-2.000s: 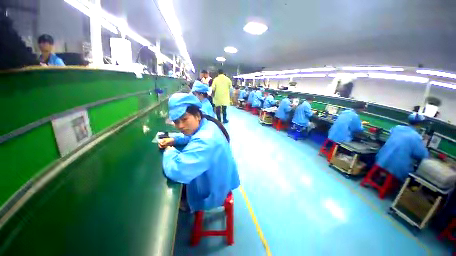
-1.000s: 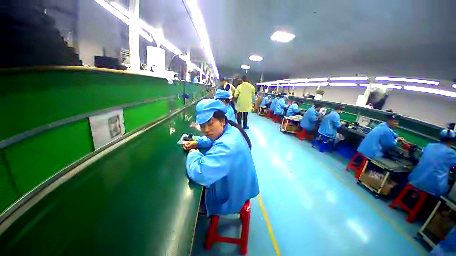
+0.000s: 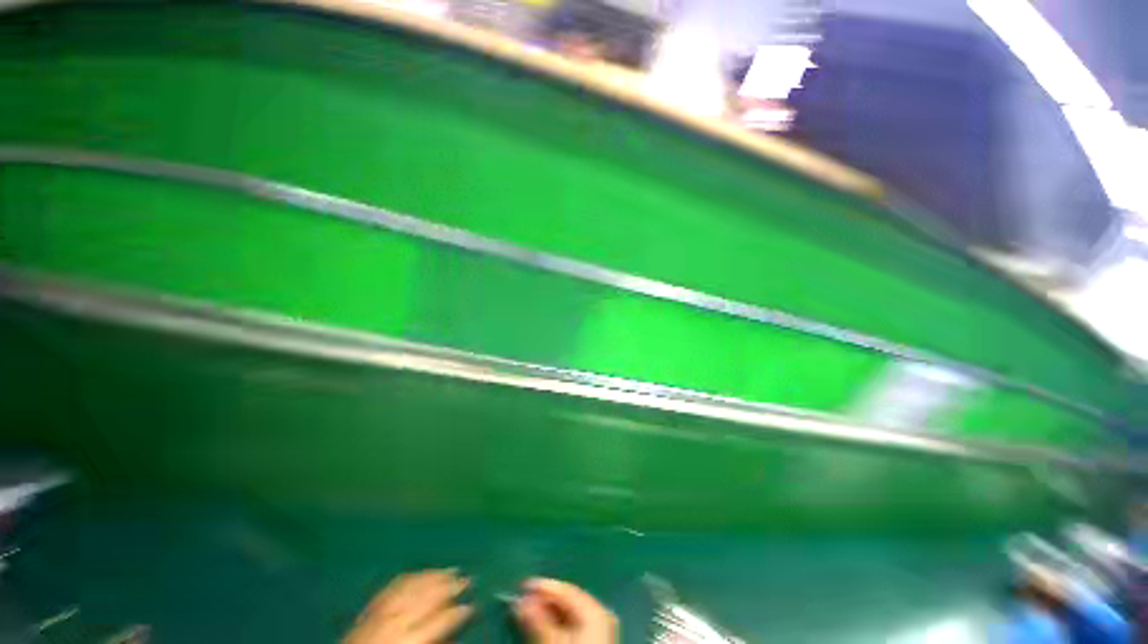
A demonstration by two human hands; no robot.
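Note:
The view is strongly blurred by motion. My left hand (image 3: 410, 609) is at the bottom edge, cut off by it, over the dark-green bench (image 3: 315, 503). My right hand (image 3: 567, 613) is close beside it on the right, fingers curled, also cut off by the edge. A small pale speck shows between the hands near my right fingertips; I cannot tell what it is or whether it is held. A blurred heap of thin white strips (image 3: 686, 623) lies right of my right hand.
The bright green divider (image 3: 504, 302) with grey rails rises behind the bench. A pale sheet (image 3: 919, 393) hangs on it at right. Blurred pale items lie at the left edge (image 3: 28, 493). A neighbouring person's blue sleeve (image 3: 1070, 619) shows at bottom right.
The view has swung left and down from the aisle and the seated neighbour to the divider and bench. Both my hands have come into the picture.

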